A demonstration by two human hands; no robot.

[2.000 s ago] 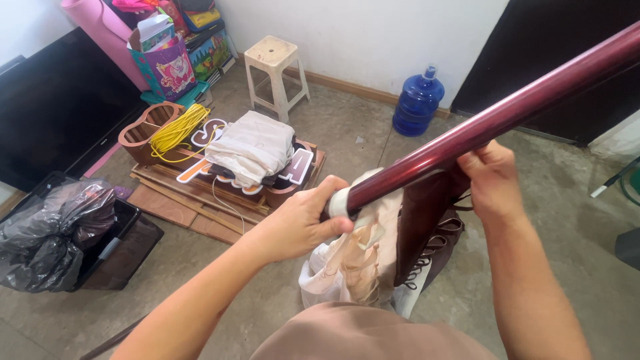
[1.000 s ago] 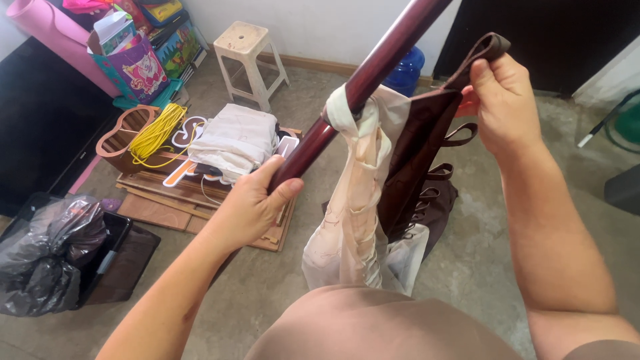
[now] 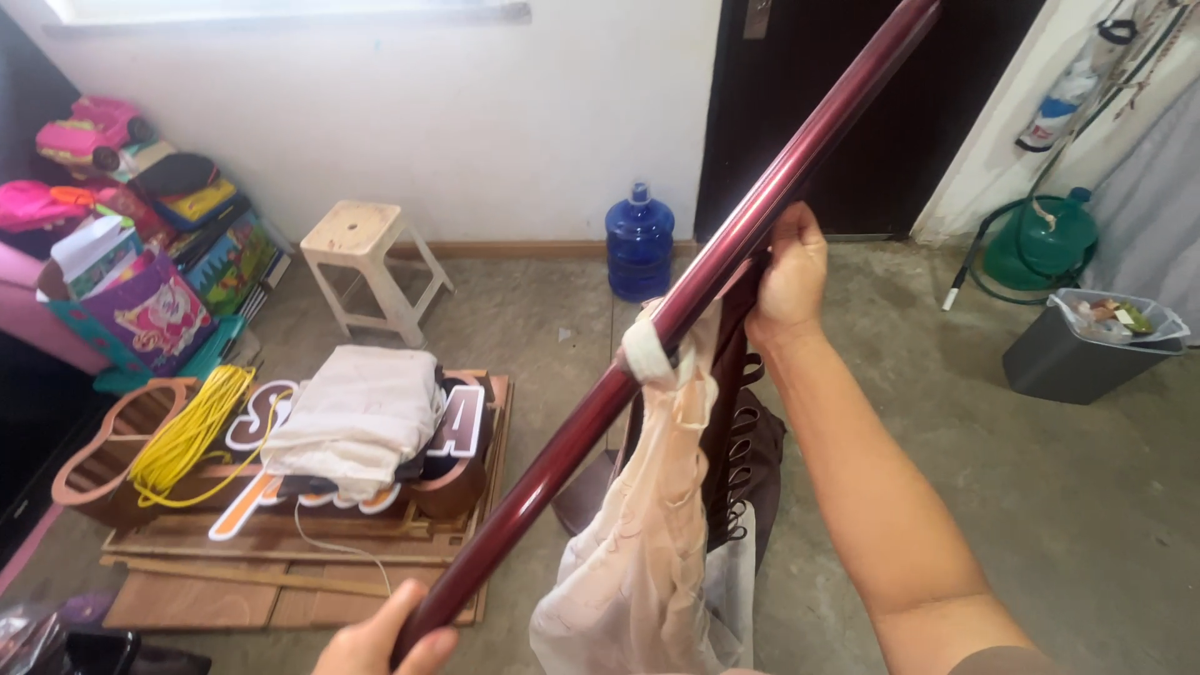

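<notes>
A glossy dark red pole (image 3: 548, 483) runs diagonally up to the right. My left hand (image 3: 389, 637) grips its lower end at the bottom edge of the view. Around the pole's middle goes a cream fabric loop (image 3: 645, 352), from which sheer cream cloth (image 3: 647, 544) hangs down. Dark brown fabric (image 3: 764, 450) with a row of loops along its edge hangs just right of the cream cloth. My right hand (image 3: 792, 272) is closed on the top of the brown fabric, close against the pole's underside; its fingertips are partly hidden behind the pole.
At left, wooden boards (image 3: 197, 600) carry brown trays, a yellow cord (image 3: 192, 431) and folded cloth (image 3: 356, 412). A plastic stool (image 3: 352, 230) and a blue water jug (image 3: 639, 244) stand near the wall. A grey bin (image 3: 1069, 361) and a green jug (image 3: 1041, 244) are at right.
The cream loop went from the pole's lower end to farther along it. My left hand now holds the pole's end. My right hand has moved in against the pole. The view has tilted up.
</notes>
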